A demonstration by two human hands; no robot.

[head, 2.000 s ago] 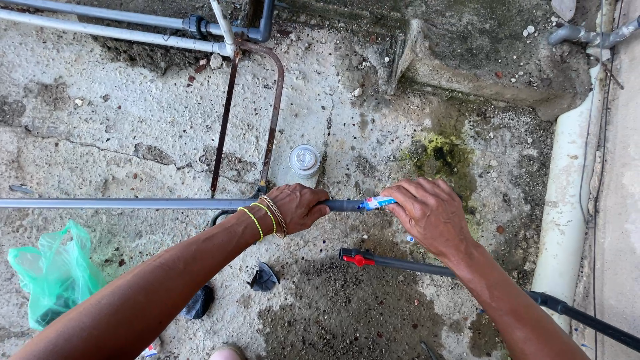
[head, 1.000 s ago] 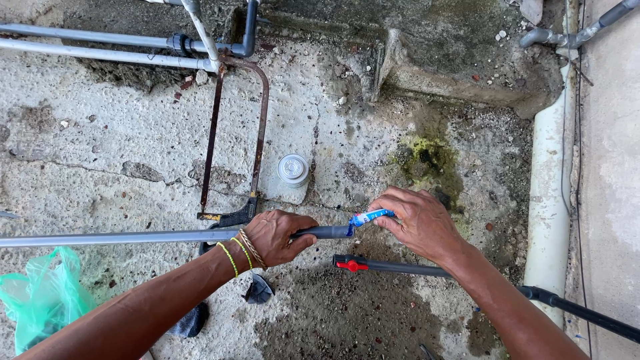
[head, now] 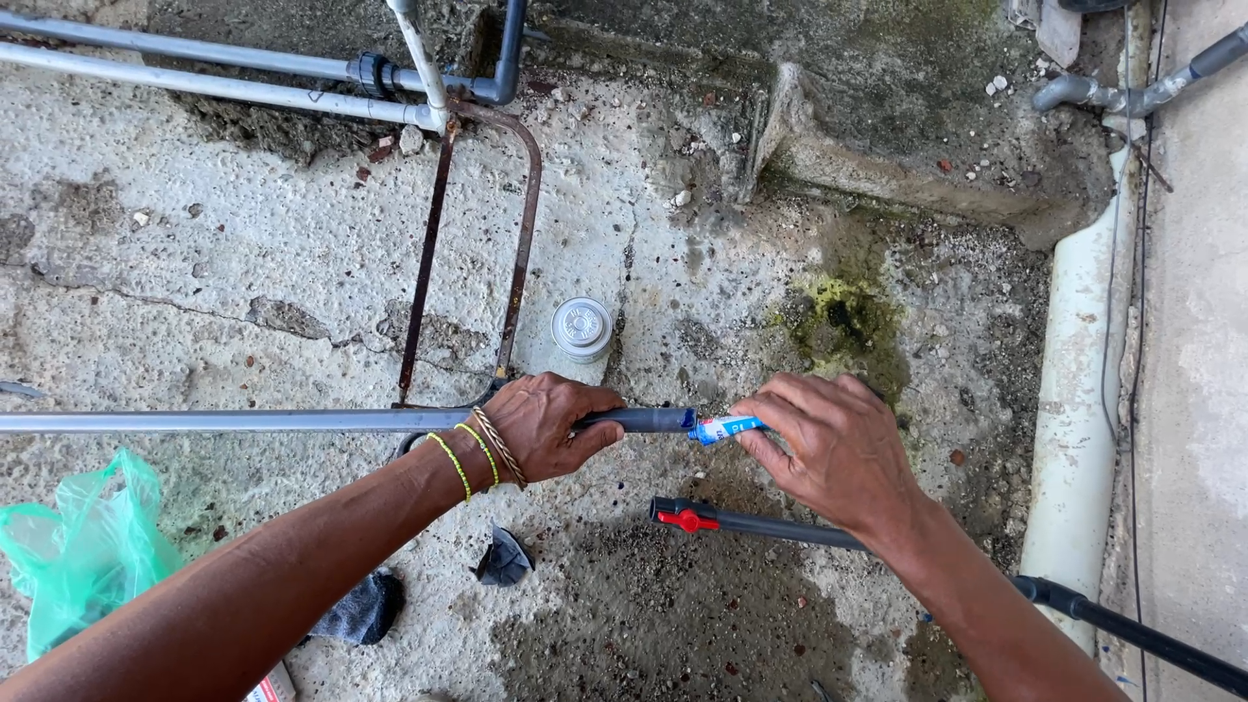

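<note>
My left hand (head: 558, 426), with bracelets at the wrist, grips a long grey plastic pipe (head: 244, 421) near its dark right end. Blue paste shows at the pipe's open end. Between the fingers of my right hand (head: 824, 444) is a small blue and white glue tube (head: 731, 427), its nozzle close to the pipe's end; whether they touch I cannot tell. Below the hands lies a dark pipe (head: 790, 528) with a red-handled valve (head: 688, 519) at its end. A metal can (head: 582, 330) stands above my left hand. The hacksaw (head: 524, 224) is partly hidden behind the grey pipe.
A green plastic bag (head: 93, 556) lies at lower left, with a dark cloth (head: 361, 609) and a black scrap (head: 503, 558) nearby. Pipes (head: 214, 88) run across the upper left. A thick pale pipe (head: 1072, 390) follows the wall at right, and a raised concrete edge (head: 877, 175) stands behind.
The glue tube in my right hand has tilted from nozzle-down a second ago to nearly level. My left hand has kept its hold on the grey pipe throughout.
</note>
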